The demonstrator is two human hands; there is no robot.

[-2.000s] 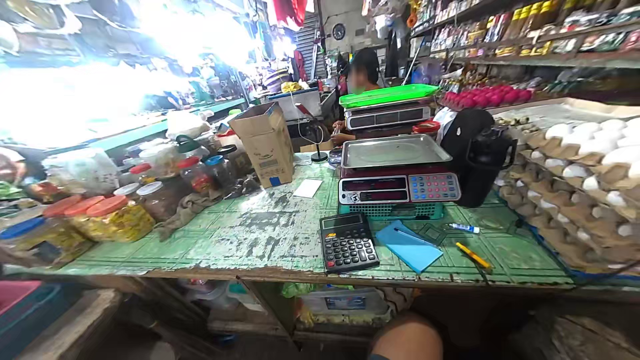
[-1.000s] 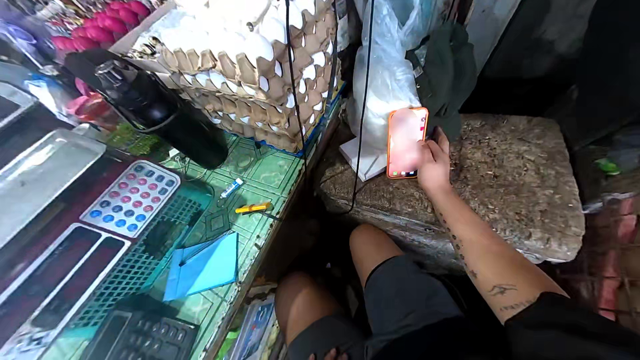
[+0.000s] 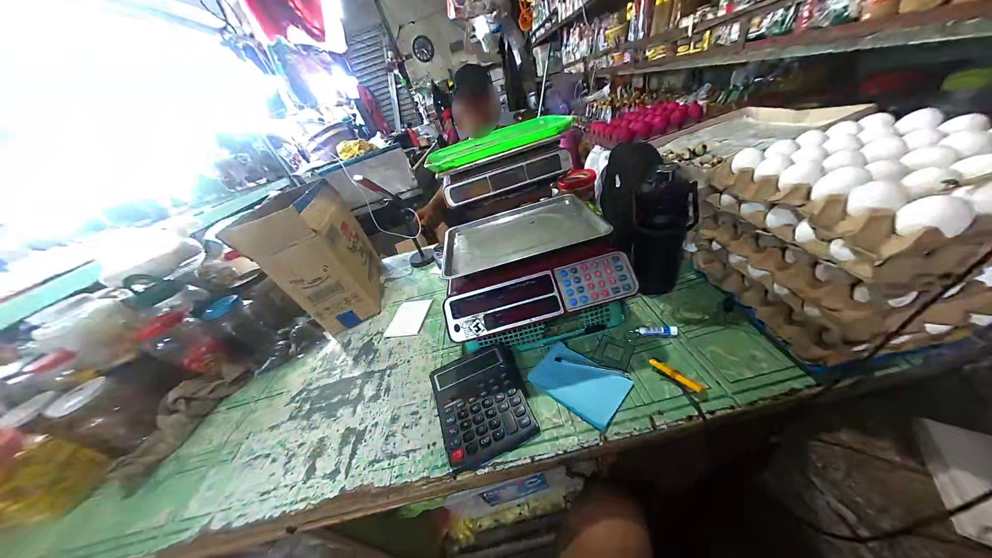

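Note:
Neither of my hands shows in the head view. A black desk calculator (image 3: 482,409) lies near the front edge of the worn green table (image 3: 310,434). Right of it are a light blue paper pad (image 3: 581,385), a small blue-and-white tube (image 3: 656,331) and a yellow cutter or pen (image 3: 676,375). Behind them stands a digital weighing scale (image 3: 542,291) with a bare metal tray (image 3: 527,235), on a teal plastic basket. A white paper square (image 3: 408,318) lies left of the scale, beside an open cardboard box (image 3: 310,260).
Stacked cartons of white eggs (image 3: 845,225) fill the right side, next to a black flask (image 3: 665,232). Lidded jars (image 3: 93,411) crowd the left. A second scale with a green tray (image 3: 500,146) stands behind, with a person (image 3: 474,101) beyond it.
The view has swung left, back to the table. One second ago one of my hands held an orange-cased phone above a rough slab at the right; hand and phone are now out of view.

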